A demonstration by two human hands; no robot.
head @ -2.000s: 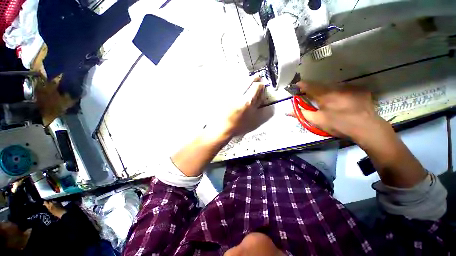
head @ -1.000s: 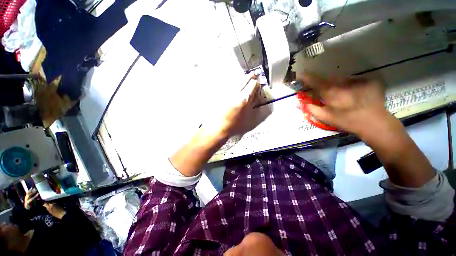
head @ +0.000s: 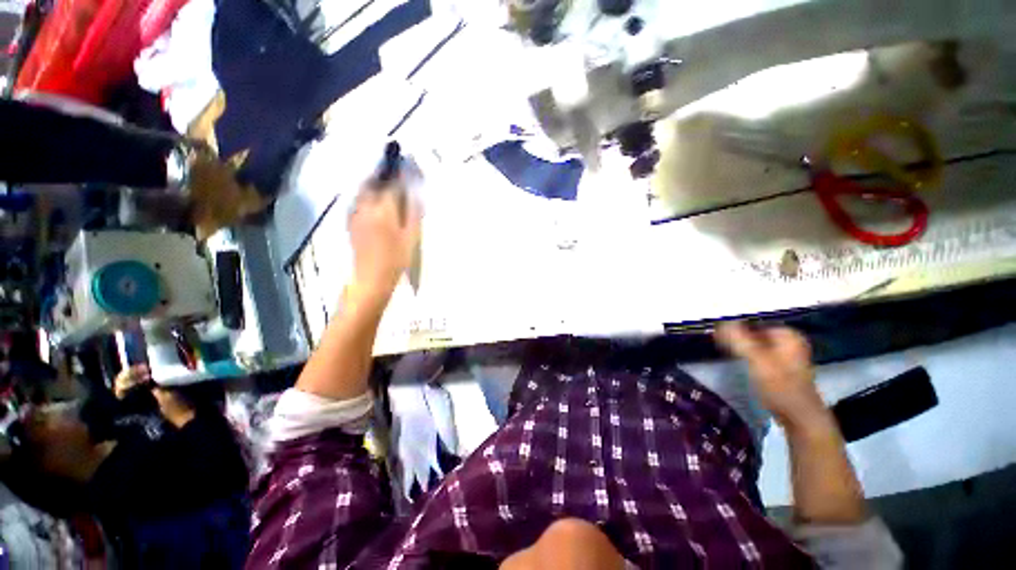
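A curved navy piece point(head: 535, 169) lies on the white table left of the sewing machine's needle area point(head: 596, 106), which is blurred. My left hand point(head: 384, 234) is over the table farther left, with a small dark piece point(head: 390, 164) at its fingertips; motion blur hides its shape. My right hand point(head: 778, 359) is blurred, in front of the table's front edge, with fingers apart and nothing visible in it. Scissors with a red loop point(head: 875, 214) and a yellow loop lie on the table right of the needle, blades partly blurred.
A dark fabric pile point(head: 262, 84) lies at the far left. A black phone-like rectangle point(head: 888, 403) is on the lower white surface at right. A printed ruler point(head: 858, 258) runs along the front edge. Another person's dark clothing point(head: 173, 473) and a machine with a blue wheel point(head: 125, 287) are at left.
The view has shifted. My left hand has moved from the needle to the left. My right hand has let go of the scissors and moved down past the front edge. A curved navy piece now shows near the needle.
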